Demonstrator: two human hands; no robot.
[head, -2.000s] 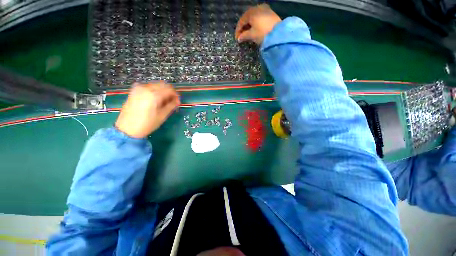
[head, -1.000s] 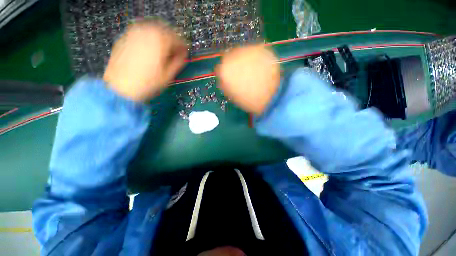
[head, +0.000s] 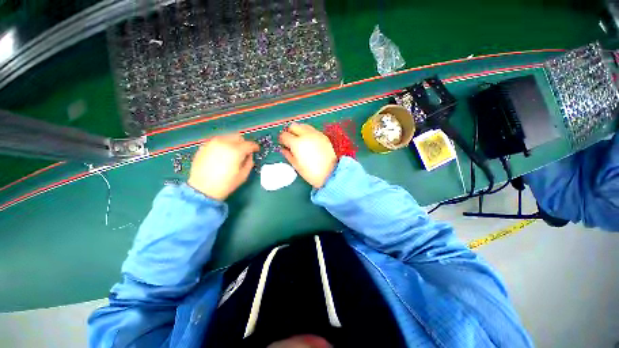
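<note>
Small dark and silver circuit board parts (head: 265,148) lie in a cluster on the green mat, between my hands. My left hand (head: 220,165) is at the left side of the cluster, its fingertips at the parts. My right hand (head: 309,153) is at the right side, its fingertips at the parts too. Whether either hand grips a part is too small to tell. A white pad (head: 277,177) lies just below the cluster. A pile of short red lead wires (head: 341,140) lies right of my right hand. More small parts (head: 180,163) lie left of my left hand.
A large tray of parts (head: 224,64) lies beyond the red-edged strip, near a clear bag (head: 385,52). At right are a yellow pot (head: 388,129), a square sponge box (head: 435,149), a black stand (head: 430,102), a black box with cords (head: 514,115) and another person's blue sleeve (head: 577,183).
Both hands have come down from the tray side to the parts cluster on the mat. The view has shifted, and the yellow pot, sponge box and red wires now show uncovered.
</note>
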